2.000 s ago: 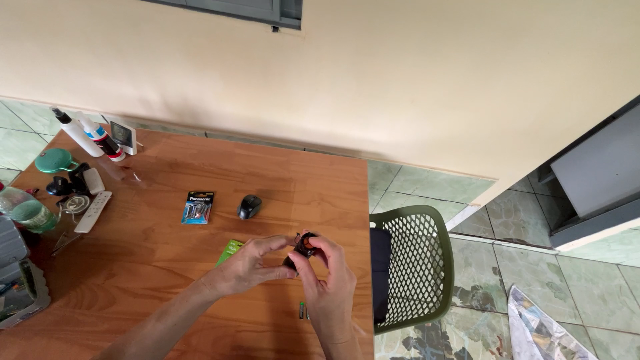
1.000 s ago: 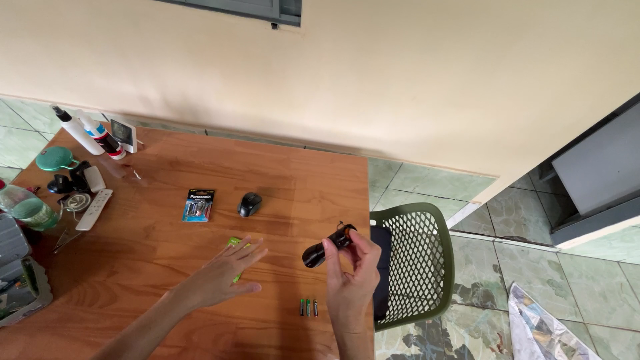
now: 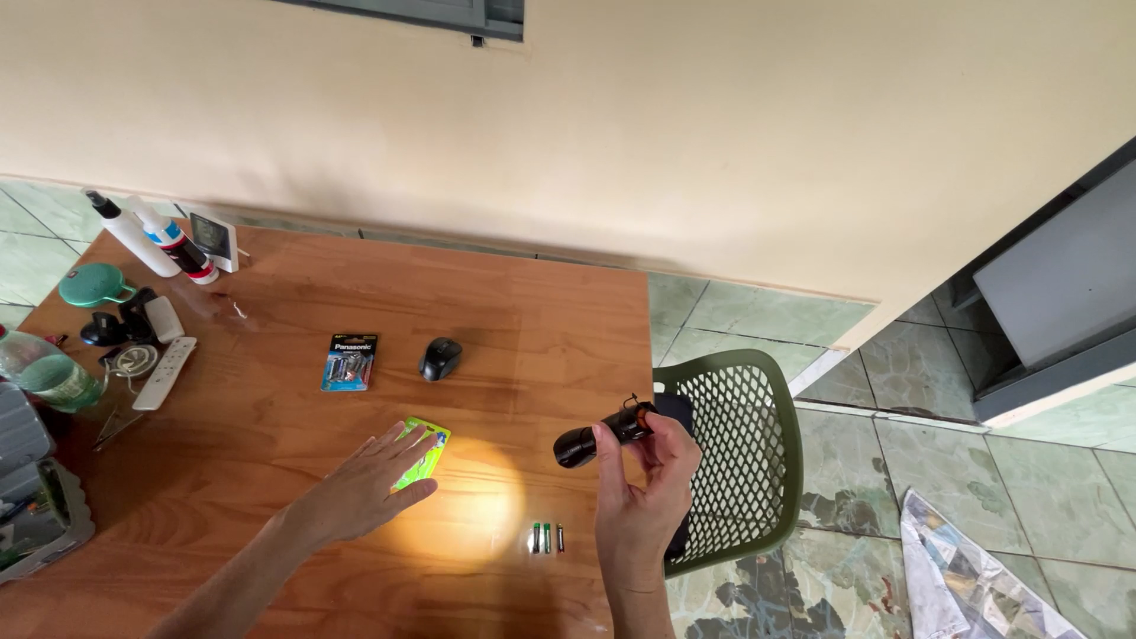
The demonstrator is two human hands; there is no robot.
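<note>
My right hand (image 3: 646, 484) holds a black flashlight (image 3: 603, 435) with a small wrist loop at its tail, over the table's right part. The flashlight is lit and throws a bright round patch onto the wood. My left hand (image 3: 368, 488), fingers spread, is over a green blister pack (image 3: 424, 453) and partly hides it; whether it touches the pack I cannot tell. Three small batteries (image 3: 547, 538) stand or lie in a row below the flashlight. Farther back are a Panasonic battery pack (image 3: 349, 362) and a black computer mouse (image 3: 440, 358).
On the wooden table's (image 3: 293, 266) left side are two white bottles (image 3: 173, 240), a small display device (image 3: 215, 240), a green round case (image 3: 93, 285), a white power strip (image 3: 166, 373), a plastic bottle (image 3: 53, 373) and a grey toolbox (image 3: 67, 515). A green chair (image 3: 785, 444) stands at the right edge.
Both hands were together at the flashlight two seconds ago; my left hand has since moved left to the green pack. The flashlight's light patch now shows on the table.
</note>
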